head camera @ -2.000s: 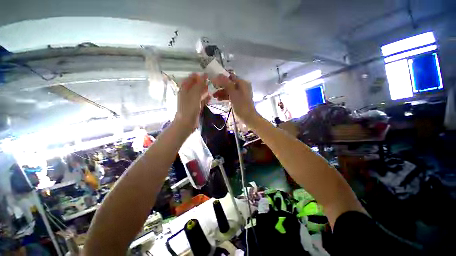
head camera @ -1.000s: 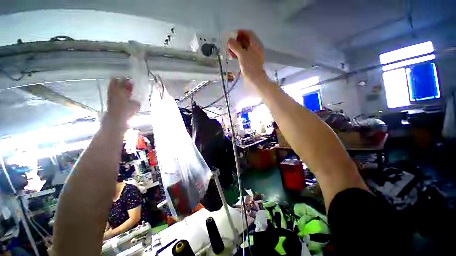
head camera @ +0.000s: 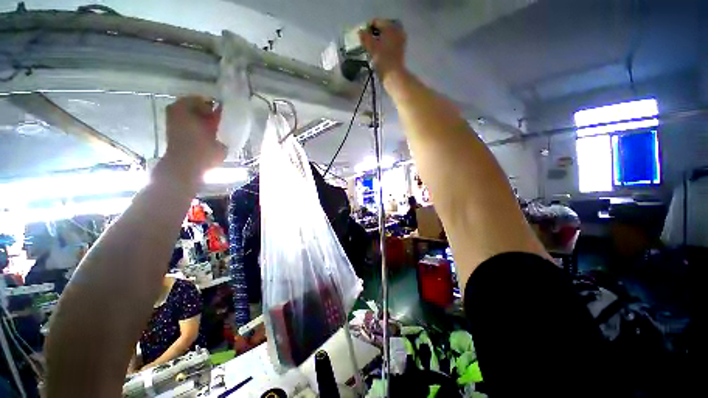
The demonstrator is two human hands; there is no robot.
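Observation:
My left hand [head camera: 196,130] is raised at the left of a pale plastic strip [head camera: 237,93] that hangs from the overhead rail [head camera: 147,48]. Its fingers are curled, and I cannot tell if they hold anything. My right hand [head camera: 383,48] is raised higher, against a small pale box [head camera: 353,48] at the rail. Its fingers are bent at the box, and their grip is unclear. A thin white plastic bag [head camera: 303,241] hangs from a hook between my arms, with a dark red item low inside it.
A person in a dark dotted top [head camera: 172,319] sits at a machine at lower left. A pale machine [head camera: 299,381] and black thread cone [head camera: 324,375] are below the bag. A cable and pole run down centre. Black and neon-green pieces [head camera: 435,359] lie at lower right.
The right hand has moved from beside the box to against it. The left hand stays raised beside the hanging plastic. The view has shifted, and the white bag appears larger.

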